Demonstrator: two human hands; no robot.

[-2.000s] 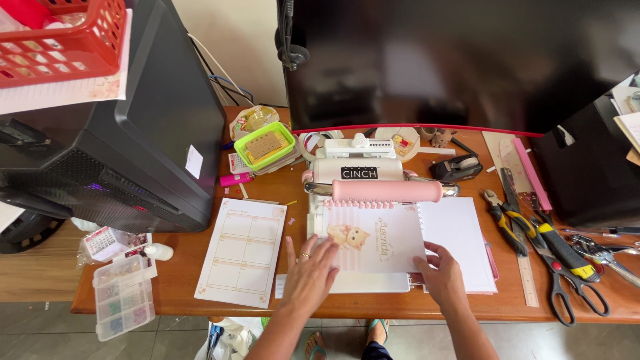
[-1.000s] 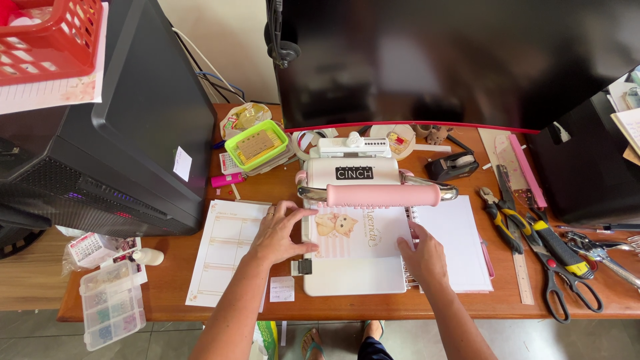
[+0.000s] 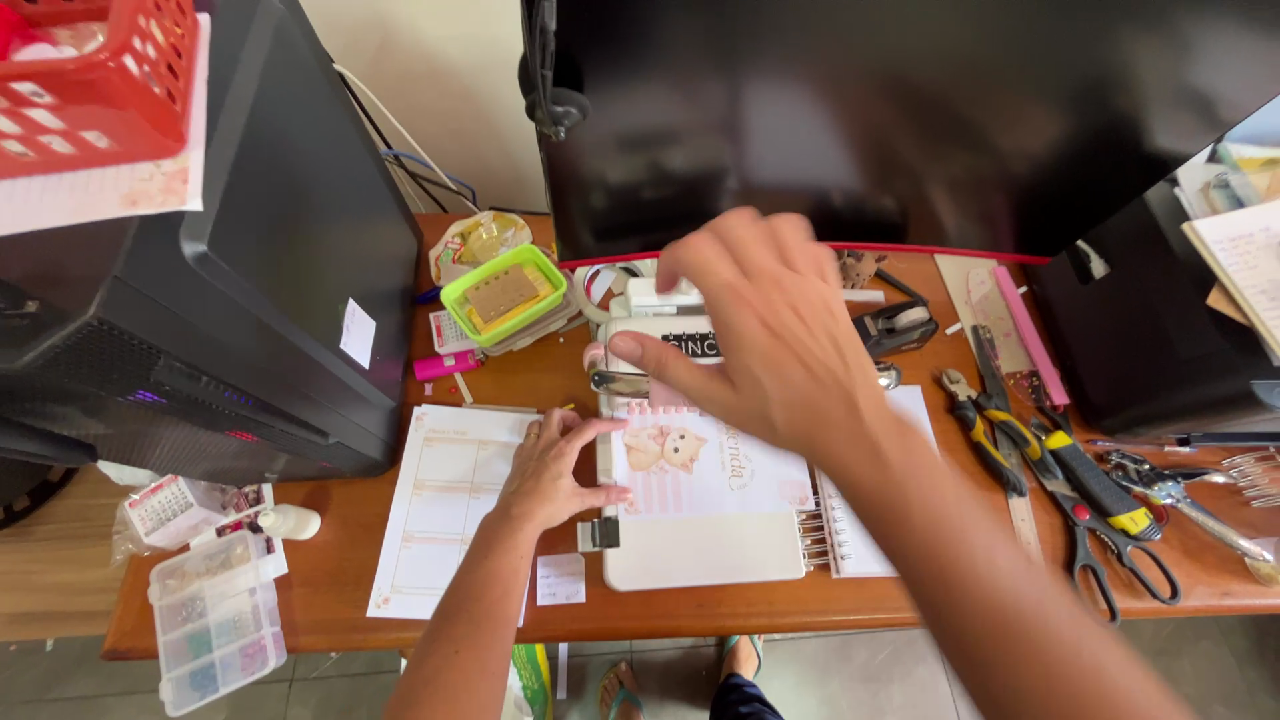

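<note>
A Cinch binding machine stands on the desk, with a planner cover showing a kitten lying sideways on its bed. My left hand pinches or presses the cover's left edge between thumb and fingers. My right hand, slightly blurred, is raised over the machine with its fingers spread and bent, holding nothing that I can see. It hides most of the machine's handle. Wire binding loops stick out at the machine's right side, beside white punched sheets. A printed planner page lies at the left.
Pliers, scissors, a utility knife and a hole-punch tool lie at the right. A green tray and a tape dispenser are behind. A plastic bead box overhangs the desk's left front edge. The monitor stands close behind.
My right hand has left the cover's right side and risen over the machine. The cover, upright to the view two seconds ago, has been turned sideways. My left hand stays at its left edge.
</note>
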